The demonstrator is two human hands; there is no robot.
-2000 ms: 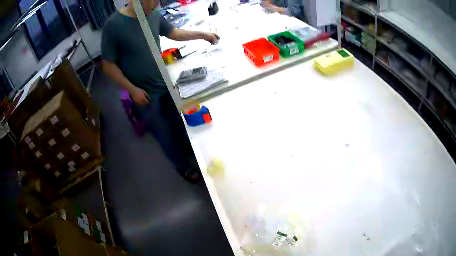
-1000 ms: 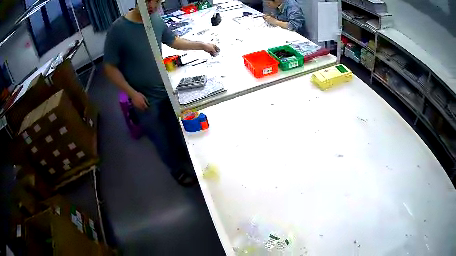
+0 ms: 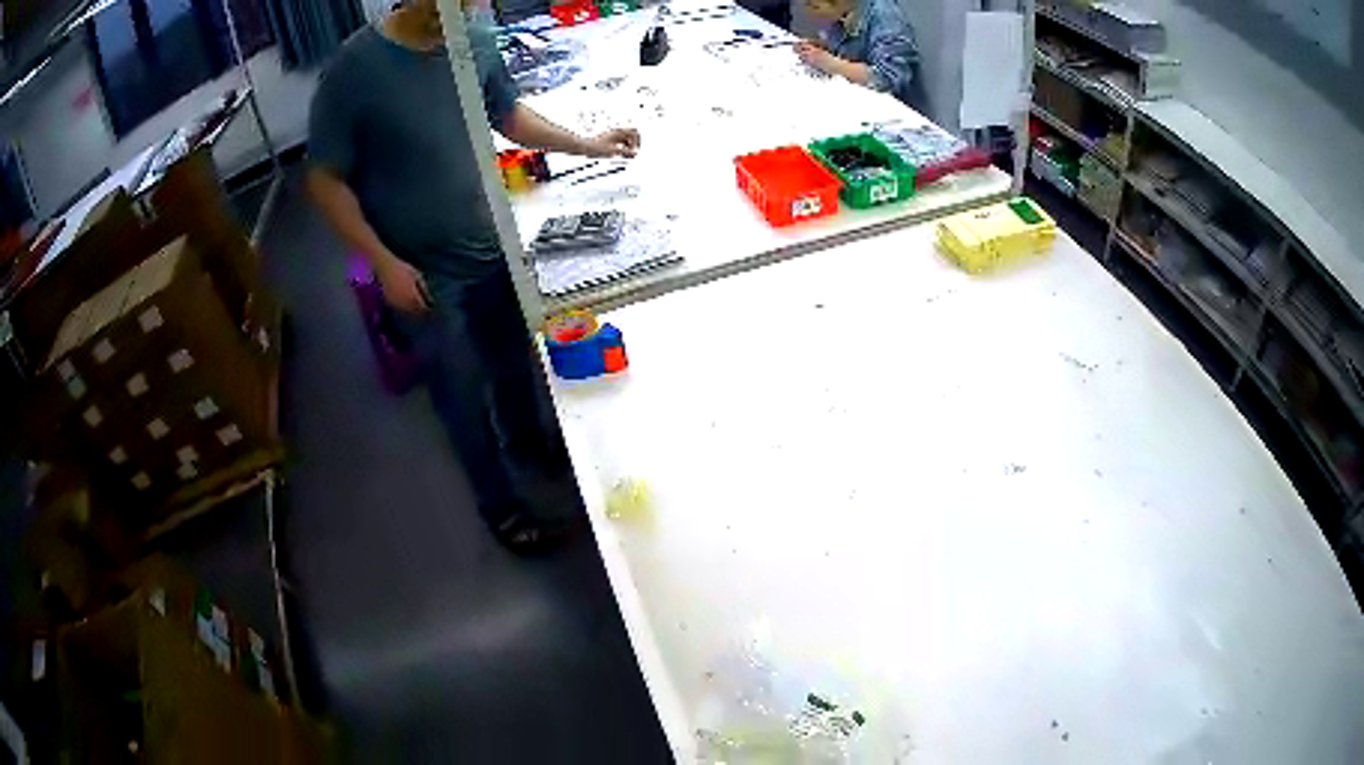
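Neither of my hands is in the picture. A clear polybag (image 3: 827, 714) with a dark green printed mark and faint yellowish contents lies near the table's bottom left edge; its outline is washed out by glare. A small yellowish thing (image 3: 628, 499) lies further up by the left edge of the white table (image 3: 957, 493). A blue and red tape dispenser with a yellow ring (image 3: 585, 347) sits at the far left corner. A yellow box (image 3: 995, 236) with a green patch lies at the far right.
Beyond a white post stands a person (image 3: 412, 165) with a hand over the far table. That table bears a red bin (image 3: 787, 186), a green bin (image 3: 863, 172) and papers (image 3: 636, 257). Another person (image 3: 868, 45) is behind. Cartons (image 3: 150, 374) stand left, shelves (image 3: 1197, 224) right.
The view has shifted slightly. The standing person's outstretched hand has moved a little left over the far table. The bag and other table items look unmoved.
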